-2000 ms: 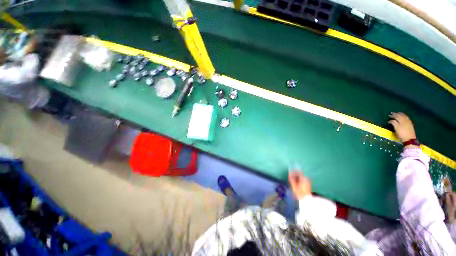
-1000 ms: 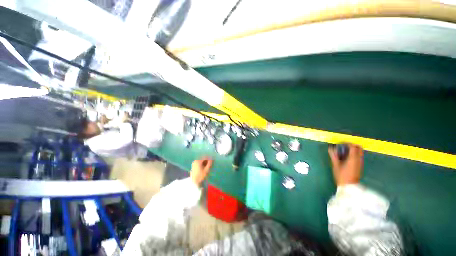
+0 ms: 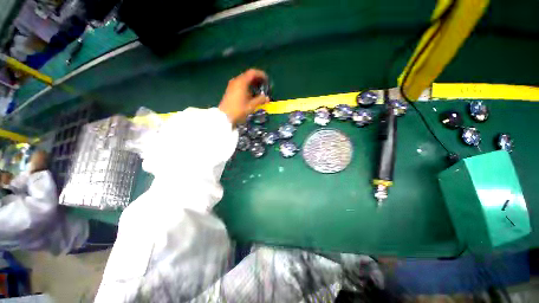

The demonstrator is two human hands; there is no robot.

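Observation:
My left hand [image 3: 241,97], blurred, holds a small dark round unit [image 3: 260,89] between its fingers, above the yellow edge strip. My right hand is not in view. Several round electronic units [image 3: 288,148] lie on the green bench beside and below my left hand, some in a row along the strip. The round perforated screw plate [image 3: 328,151] lies right of them. The black electric screwdriver [image 3: 385,148] lies right of the plate, its tip towards me.
A pale green box [image 3: 490,198] stands at the right, with several more units [image 3: 471,136] behind it. A yellow post [image 3: 434,47] rises behind the screwdriver. A silvery gridded tray [image 3: 100,165] is at the left, beside another person's white sleeve [image 3: 35,195].
The view has swung left and closer over the bench. My left hand has moved from the near side to the strip and now holds a unit. My right hand, which held a unit, has left the view.

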